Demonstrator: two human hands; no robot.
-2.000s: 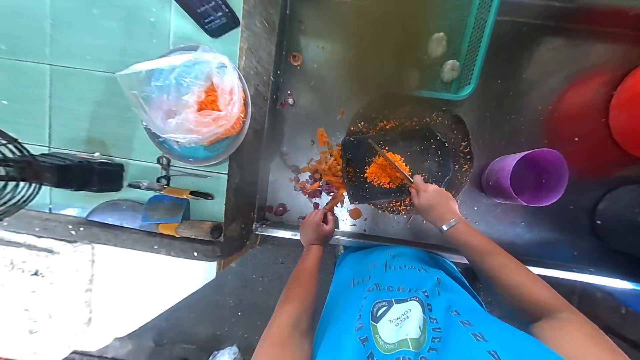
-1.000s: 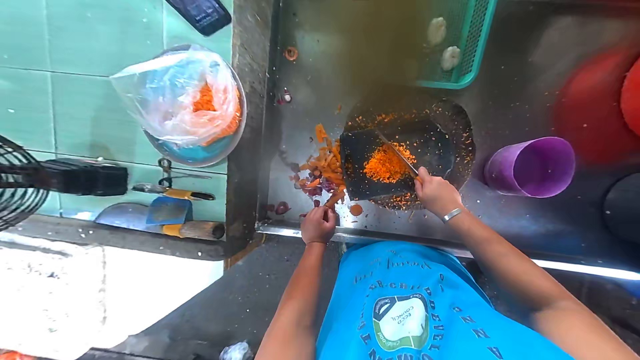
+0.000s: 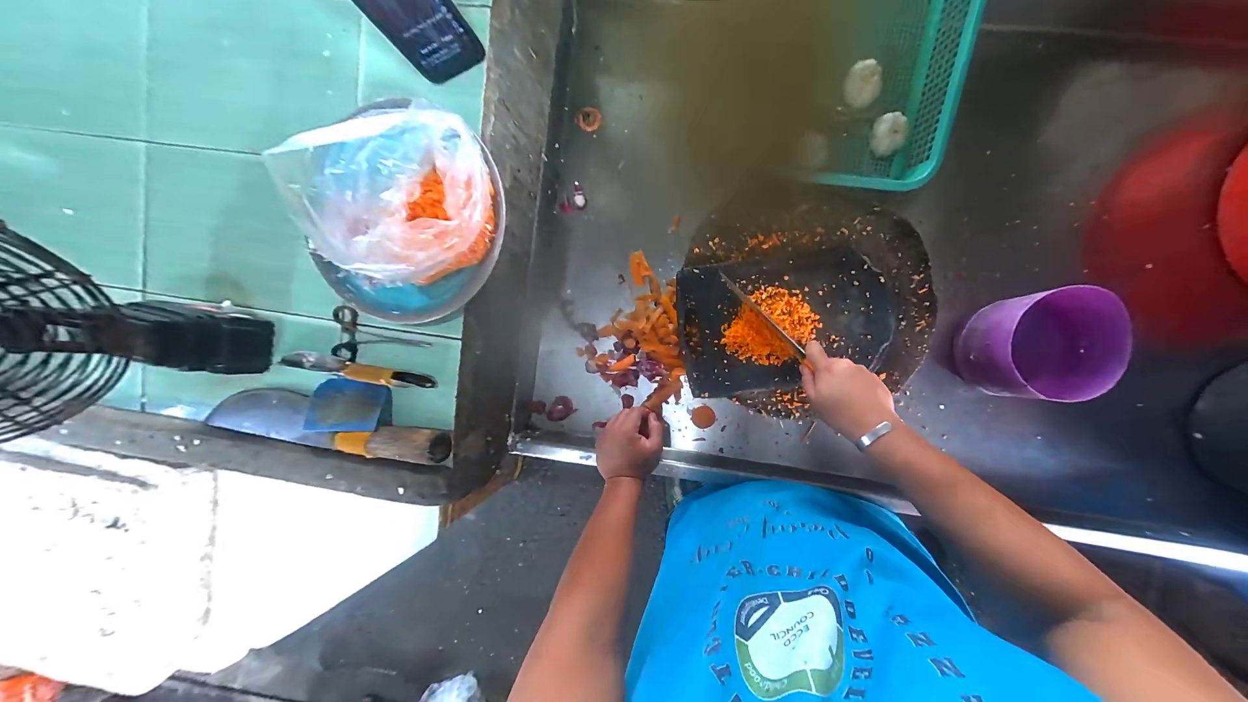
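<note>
My right hand grips a knife, whose blade lies across a heap of finely chopped carrot. Under the heap is a black rectangular slab on a dark round board, both speckled with orange bits. At the steel counter's front edge my left hand has its fingers closed by the carrot peelings; whether they pinch a piece cannot be seen. Purplish onion scraps are mixed into that pile. A carrot slice lies just right of the left hand.
A purple plastic cup lies to the right of the board. A green basket with pale pieces stands behind. On the tiled ledge at left are a bowl with a plastic bag of orange shreds, scissors, a scraper, a phone and a fan.
The knife blade has swung over the chopped carrot, and the heap has changed shape a little. My left hand stays by the peelings.
</note>
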